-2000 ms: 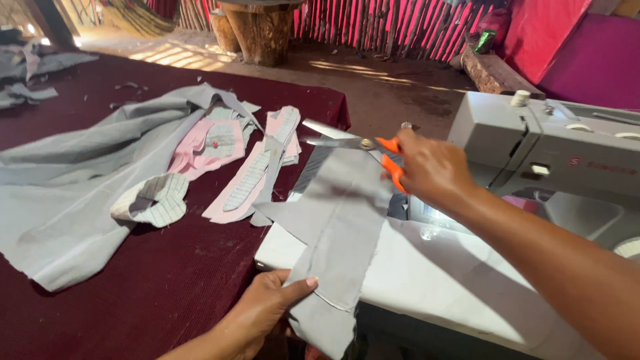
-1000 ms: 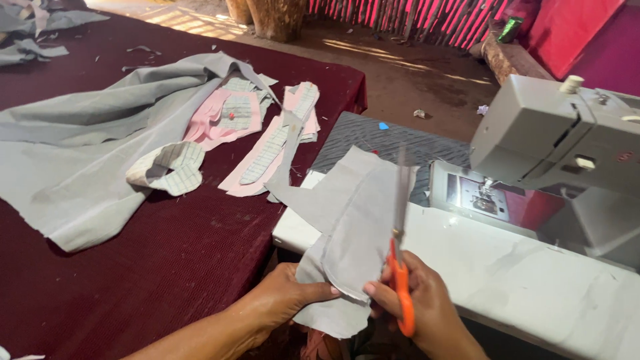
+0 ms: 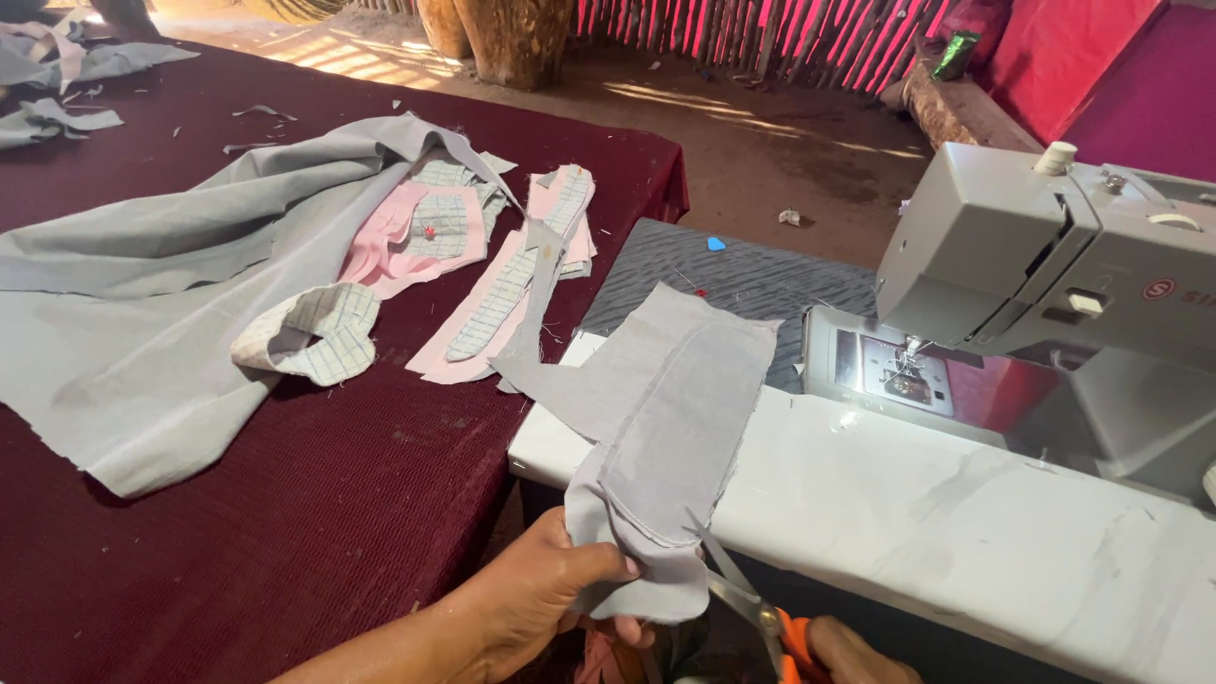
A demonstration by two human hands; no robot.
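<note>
My left hand (image 3: 570, 584) grips the lower end of a grey fabric piece (image 3: 679, 418), thumb on top. A curved edge of a second layer lies over that piece, whose upper part rests across the corner of the sewing table. My right hand (image 3: 850, 655), partly cut off by the bottom edge, holds orange-handled scissors (image 3: 755, 608). Their blades are spread at the fabric's lower right edge, one tip over the cloth and the other blade partly hidden by it. A grey sewing machine (image 3: 1035, 247) stands to the right.
Left, a dark red cloth-covered table (image 3: 380, 532) bears a large grey cloth (image 3: 180, 380), pink pieces with checked pieces (image 3: 499, 294) and a curled checked strip (image 3: 347, 351). The white tabletop (image 3: 912, 503) has a dark patterned section (image 3: 731, 275) with a blue scrap (image 3: 715, 244) and a red-headed pin (image 3: 701, 293).
My right hand with the scissors has come down from the fabric's top to its lower right edge. The blades, upright a second ago, now point up and left at the cloth.
</note>
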